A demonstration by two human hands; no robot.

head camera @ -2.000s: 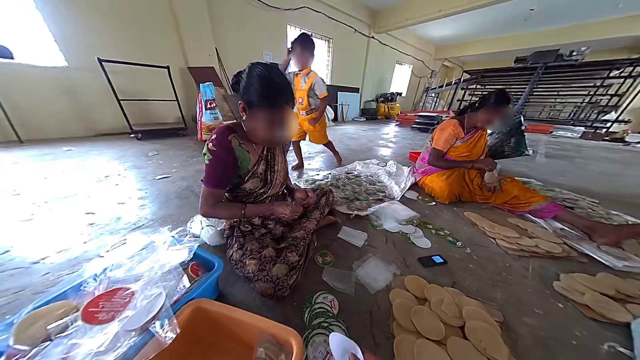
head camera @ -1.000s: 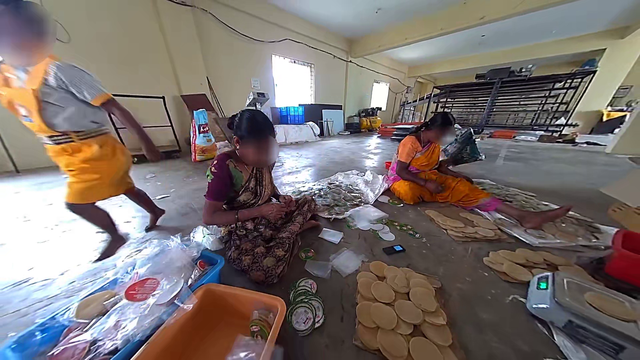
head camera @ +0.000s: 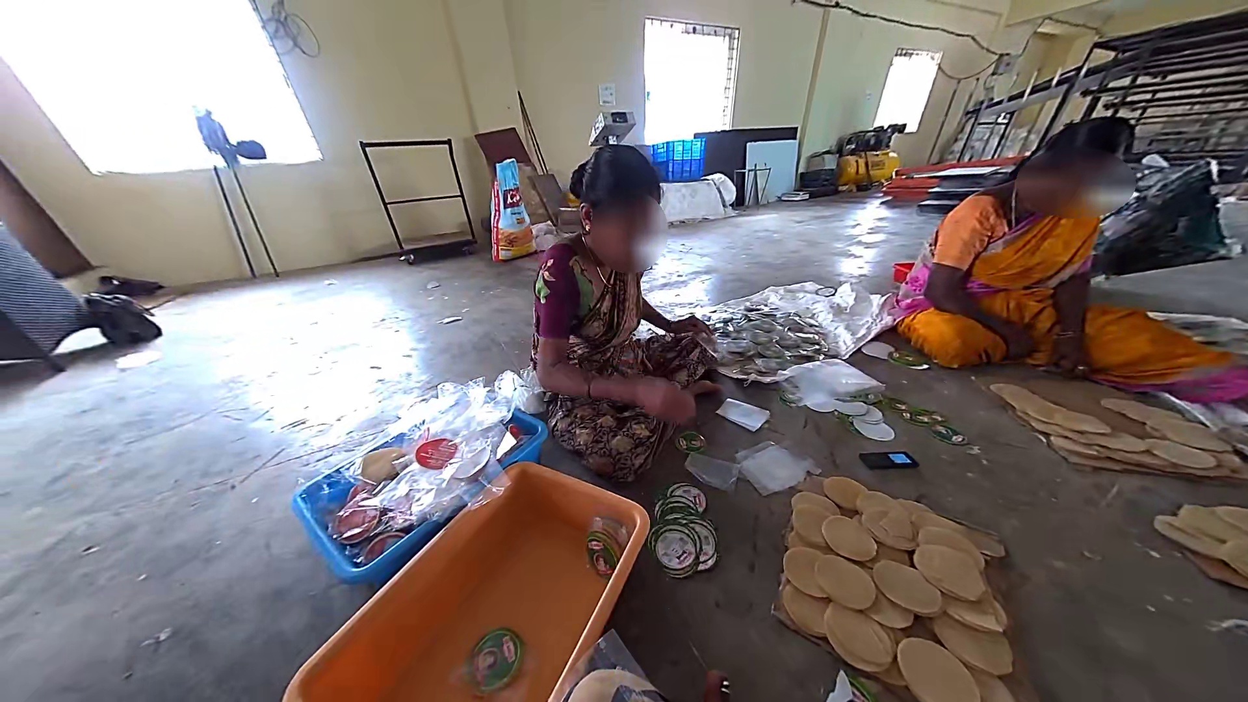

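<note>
At the bottom edge, a small dark tip (head camera: 717,685) may be a fingertip of my right hand; what it touches cannot be told. My left hand is not in view. Near that tip lie a clear plastic bag (head camera: 616,655) and a pale tan surface, both cut off by the frame. An orange plastic tub (head camera: 458,556) holds a green-rimmed round packet (head camera: 497,659) and a few more at its right end. Beside the tub, green-rimmed round discs (head camera: 678,541) are piled on the floor. Several tan discs (head camera: 848,575) overlap on a cardboard sheet to the right.
A blue tub (head camera: 336,556) with plastic-wrapped discs stands left of the orange one. Ahead sits a co-worker (head camera: 604,331) beside a sheet heaped with discs (head camera: 770,336); another co-worker (head camera: 1024,283) sits at right. Clear bags (head camera: 775,468) and a phone-like device (head camera: 888,459) lie on the floor.
The child in orange, who moved left in the earlier frames, is out of view. The nearer co-worker's hands, close together before, are now apart. The view has turned left.
</note>
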